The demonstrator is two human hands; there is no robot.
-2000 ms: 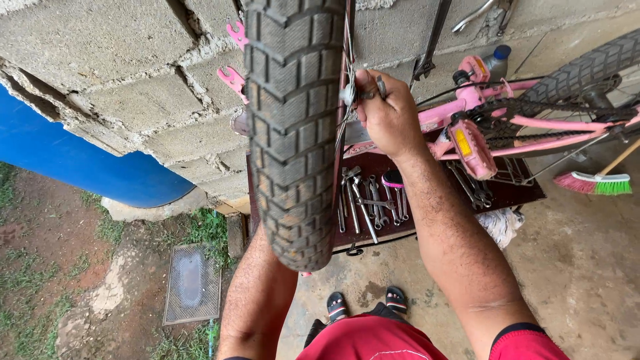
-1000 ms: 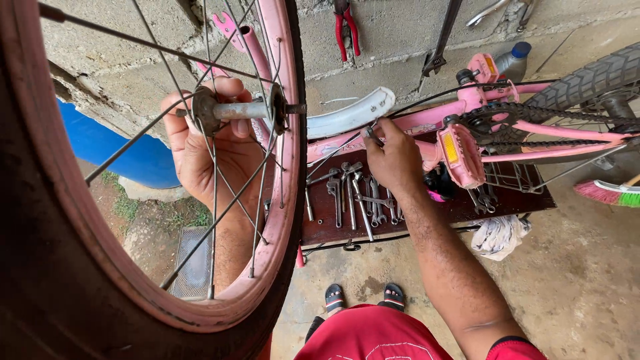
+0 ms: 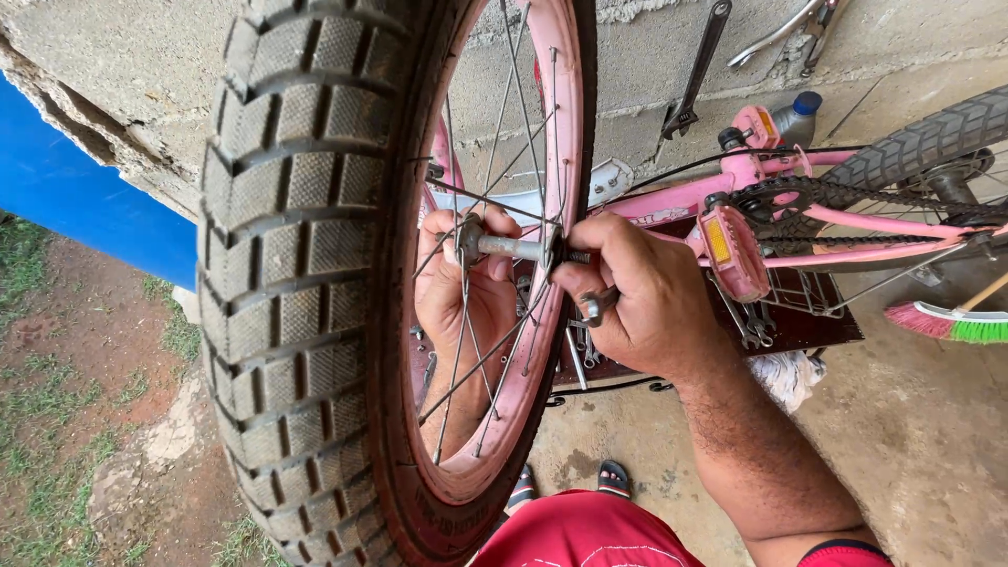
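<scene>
A bicycle wheel with a pink rim [image 3: 516,425] and a knobbly black tire [image 3: 307,260] stands raised in front of me. My left hand [image 3: 465,291] grips the wheel's metal hub [image 3: 508,248] from behind the spokes. At the hub's right end, the thumb and forefinger of my right hand [image 3: 646,291] are at the threaded axle [image 3: 579,257]. A small metal wrench [image 3: 600,305] is held in the same hand, its end sticking out below the thumb; most of it is hidden.
Behind my right hand lies a pink bicycle frame [image 3: 866,220] with a pedal [image 3: 734,248]. Wrenches [image 3: 732,311] rest on a dark red table [image 3: 835,327]. An adjustable wrench [image 3: 697,71] hangs on the block wall. A broom [image 3: 957,321] is at right, a blue object [image 3: 94,181] at left.
The wheel has turned from side-on a second ago, so its tread shows more. My right hand, beside the frame then, has moved to the axle end. My left hand stays on the hub.
</scene>
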